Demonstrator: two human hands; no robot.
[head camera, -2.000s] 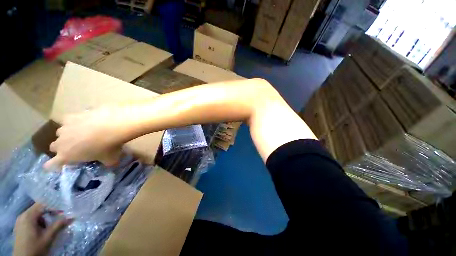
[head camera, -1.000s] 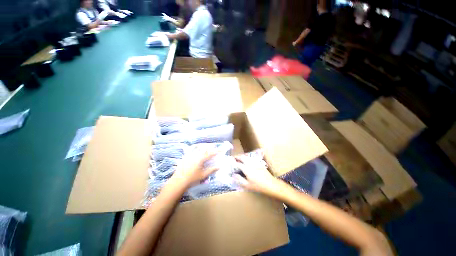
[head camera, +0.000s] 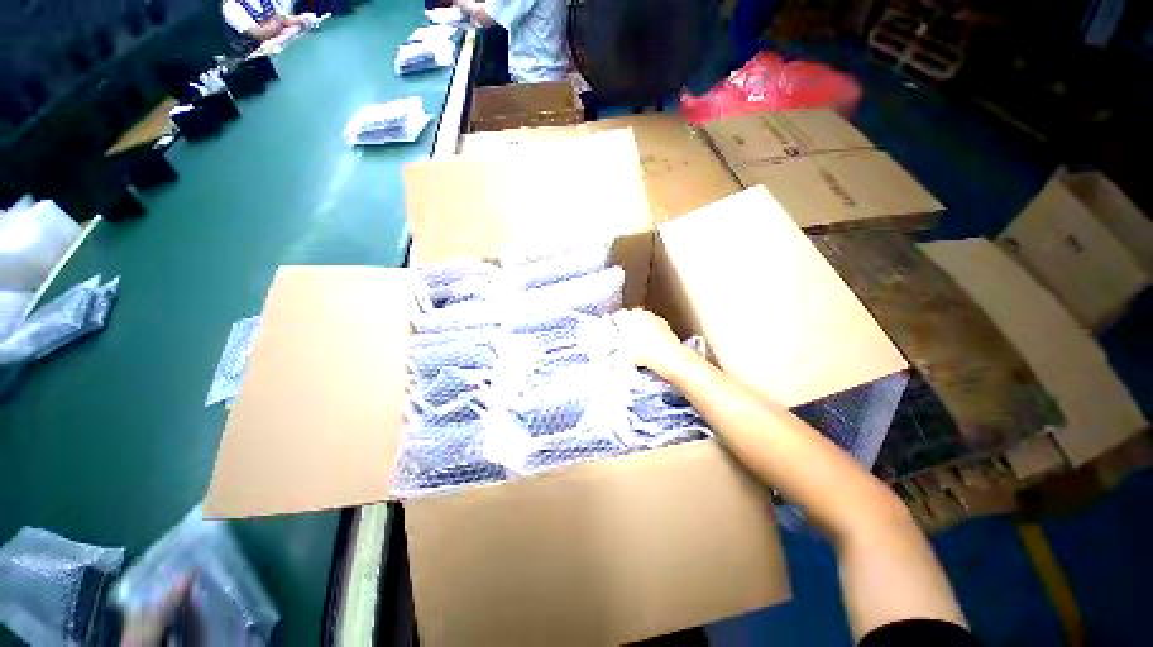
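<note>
An open shipping carton (head camera: 594, 550) stands in front of me with four flaps spread. Rows of bubble-wrapped packets (head camera: 544, 367) fill much of it. My right hand (head camera: 645, 339) reaches in at the carton's right side, over the packets; its fingertips are partly hidden, so I cannot tell if it grips one. My left hand (head camera: 158, 613) is at the lower left over the green conveyor (head camera: 297, 202), blurred and cut off by the lower edge, at a bubble bag (head camera: 209, 575). Another bubble bag (head camera: 57, 581) lies left of it.
More packets (head camera: 386, 120) lie along the conveyor, with dark holders (head camera: 202, 116) on its far side. Folded cartons (head camera: 822, 164), a red plastic heap (head camera: 774, 91) and an open carton (head camera: 525, 104) are behind. Flattened cartons (head camera: 1049, 348) lie right. Two people (head camera: 537, 38) are partly visible by the conveyor.
My left hand has left the carton and moved down left to a bag on the conveyor. My right hand has moved to the carton's right side. The view has shifted slightly.
</note>
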